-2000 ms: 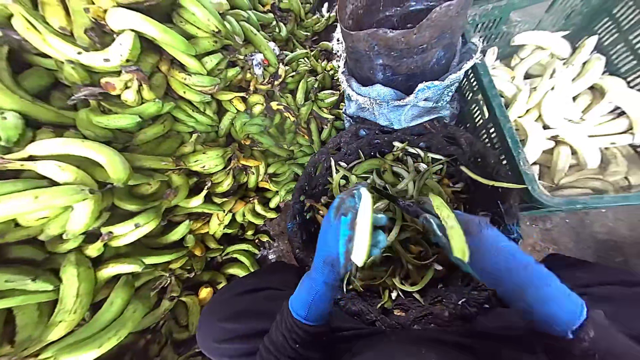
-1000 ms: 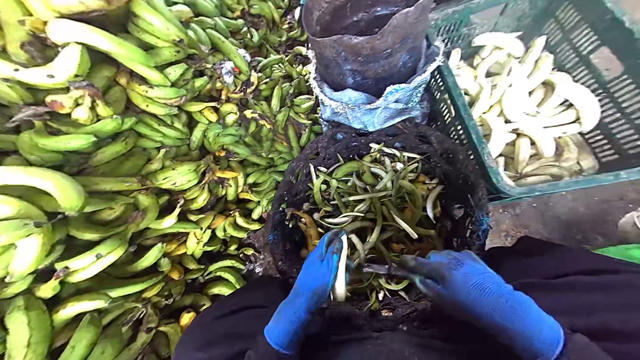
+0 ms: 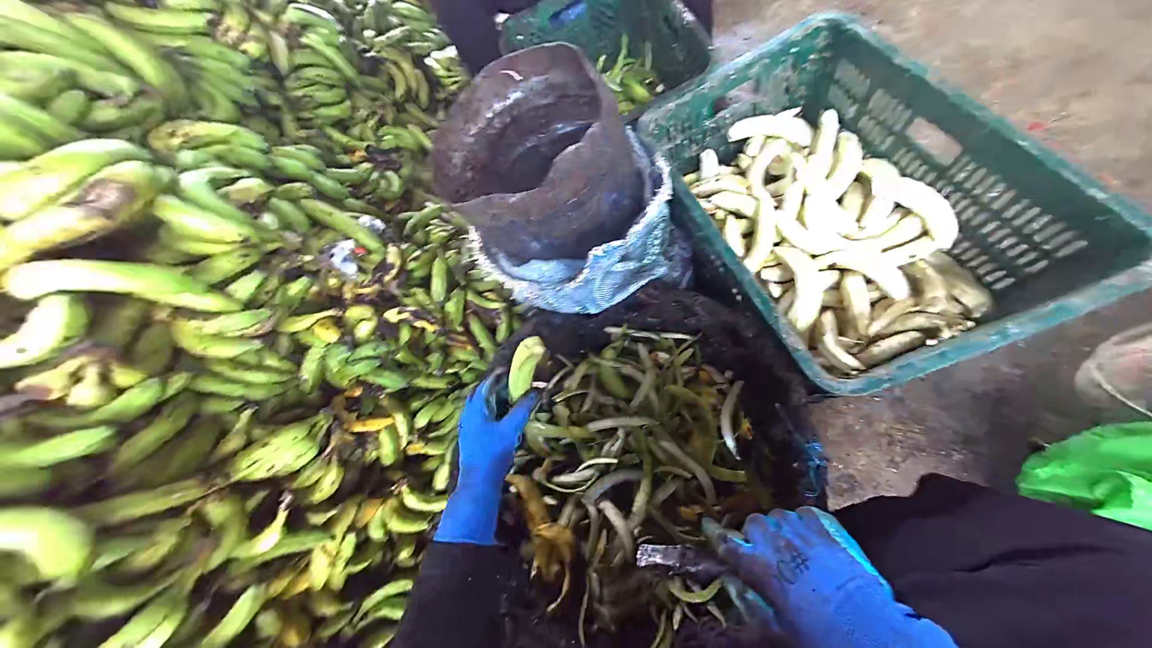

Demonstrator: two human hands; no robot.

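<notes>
My left hand (image 3: 490, 450), in a blue glove, holds a green plantain (image 3: 525, 367) upright at the left rim of a dark basket (image 3: 765, 396). Long green and pale peels (image 3: 639, 432) fill the basket. My right hand (image 3: 801, 567), also in a blue glove, grips a short-bladed knife (image 3: 670, 556) over the lower right of the peels, its blade pointing left. The knife's handle is mostly hidden by my fingers. Peeled plantains (image 3: 828, 225) lie in a green plastic crate (image 3: 1035, 328) to the upper right.
Bunches of green plantains (image 3: 279, 450) cover the left side. A dark open container (image 3: 549, 171) wrapped in a light blue woven sack (image 3: 603, 279) stands beyond the basket. Another green crate (image 3: 666, 36) is behind it. A bright green plastic bag (image 3: 1093, 472) lies at the right.
The pale peeled piece seen in my left hand one second ago is gone from it, and a green plantain is there now. My hands have moved apart. The view has shifted.
</notes>
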